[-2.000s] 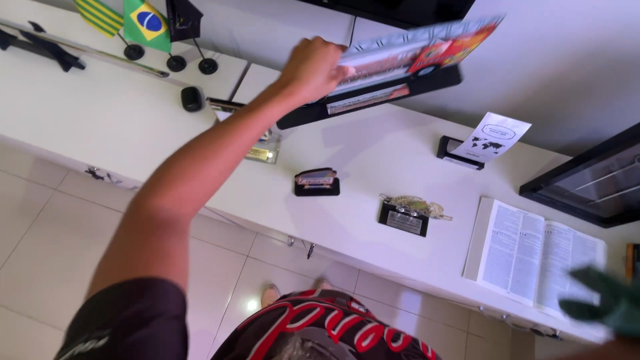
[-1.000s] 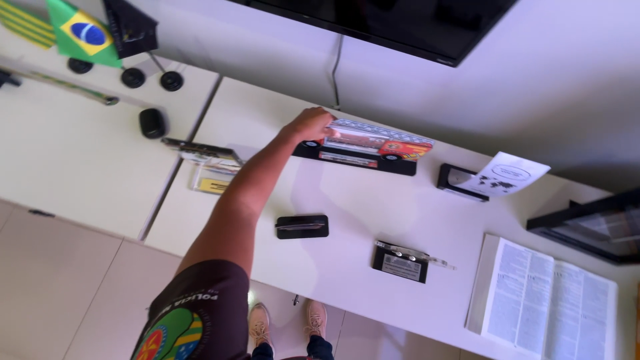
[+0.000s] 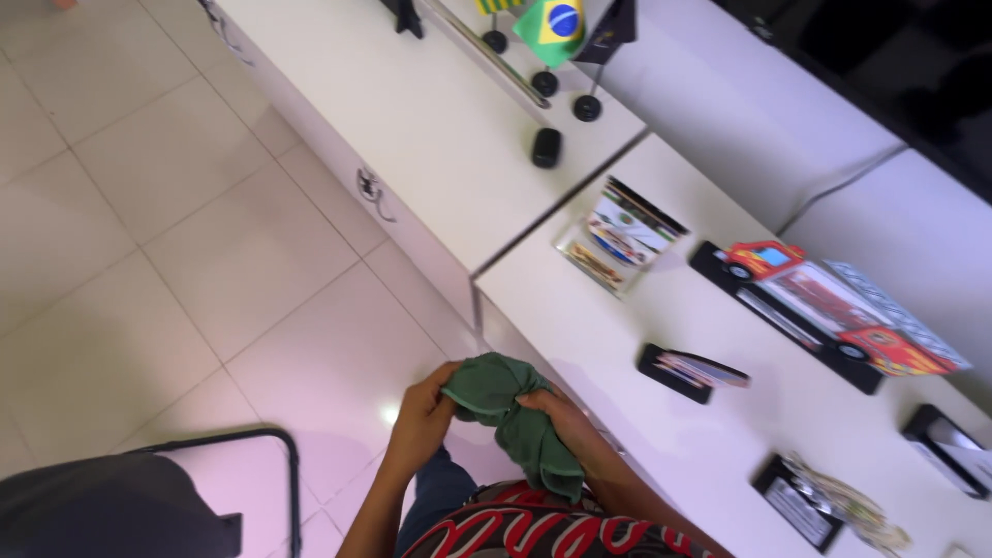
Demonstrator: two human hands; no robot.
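A green cloth (image 3: pixel 492 387) is bunched between my two hands, in front of my body and beside the white cabinet (image 3: pixel 620 341). My left hand (image 3: pixel 426 407) grips its left edge. My right hand (image 3: pixel 546 407) pinches it near the middle, and part of the cloth hangs below. On the cabinet top stand a fire truck cutout on a black base (image 3: pixel 837 310), a small plaque with a black base (image 3: pixel 682 372), a clear plaque with a colourful picture (image 3: pixel 628 236) and a black trophy base with a pale figure (image 3: pixel 806 496).
Small table flags, one of them Brazilian (image 3: pixel 554 29), stand near a metal rod (image 3: pixel 496 58) and a small black object (image 3: pixel 546 147). A black-framed chair (image 3: pixel 108 504) is at the lower left. A black screen (image 3: pixel 876 70) hangs above the cabinet at the upper right.
The fire truck cutout, lifted in a hand two seconds ago, now stands released on the cabinet. Both my hands are now on the green cloth. The view has turned strongly.
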